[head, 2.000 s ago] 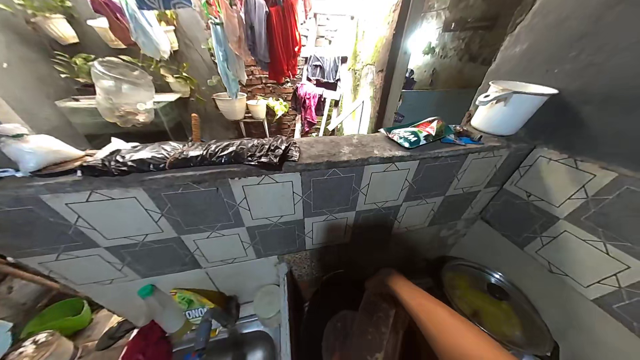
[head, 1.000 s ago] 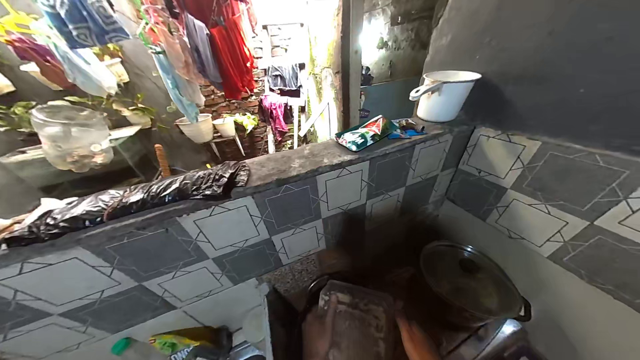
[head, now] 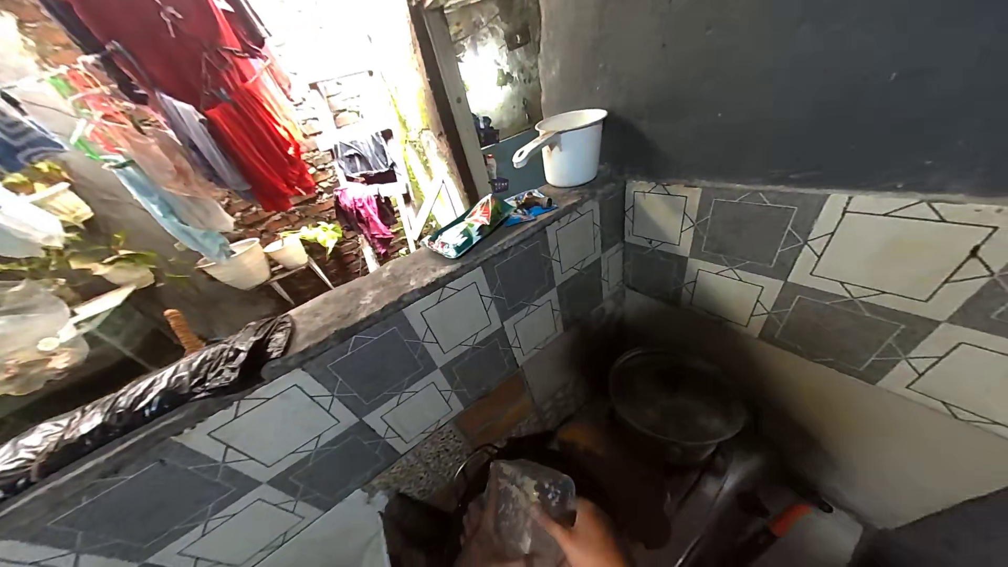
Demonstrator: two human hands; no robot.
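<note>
Low in the view, my right hand [head: 587, 537] grips the right side of a clear plastic container [head: 529, 500], fingers over its edge. My left hand [head: 475, 526], dim and partly hidden, is at the container's left side. The container is tilted and smeared; whatever is in it cannot be made out. Beneath and behind it is a dark round pan [head: 466, 471], mostly in shadow. Right of the hands stands a large pot [head: 677, 398], its top dark and blurred.
An orange-handled utensil [head: 790, 520] lies right of the hands. Tiled walls rise behind. On the ledge [head: 378, 295] are a white dipper [head: 572, 150], a green and red packet [head: 470, 227] and a rolled black plastic bag [head: 157, 394]. Clothes [head: 260, 142] hang beyond.
The view has swung right. Two seconds ago my right forearm reached in over the dark pan; one second ago both hands were at the container, which now appears more tilted.
</note>
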